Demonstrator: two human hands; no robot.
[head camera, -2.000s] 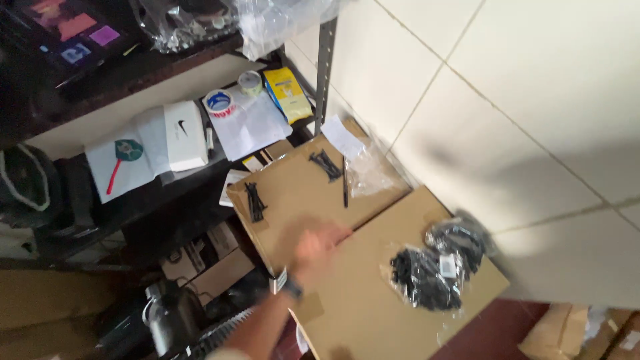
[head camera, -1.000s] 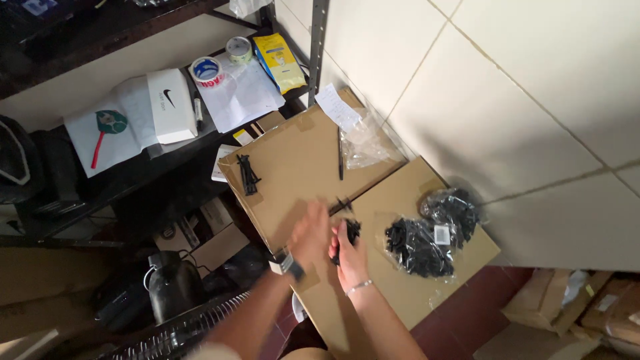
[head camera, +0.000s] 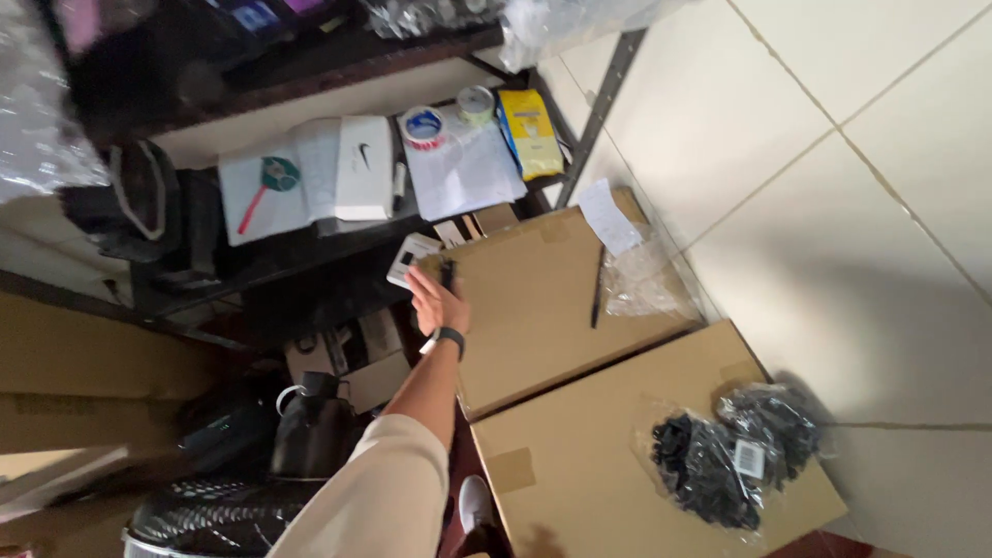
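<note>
My left hand, with a dark watch on its wrist, reaches to the upper left edge of a closed cardboard box. Small black pieces lie between its fingers and thumb; whether it grips them is unclear. My right hand is out of view. A black pen-like stick rests on the same box beside crumpled clear plastic and a slip of paper. On the nearer cardboard box are clear bags of black items, one bearing a printed label.
A dark shelf holds a white Nike box, papers, tape rolls and a yellow packet. A metal shelf post stands behind the boxes. A black bottle is at lower left, with a tiled wall to the right.
My right hand, holding black pieces a second ago, has left the view. My left hand has moved to the black pieces at the box's far left. The second black bundle of the oldest frame is gone from the box.
</note>
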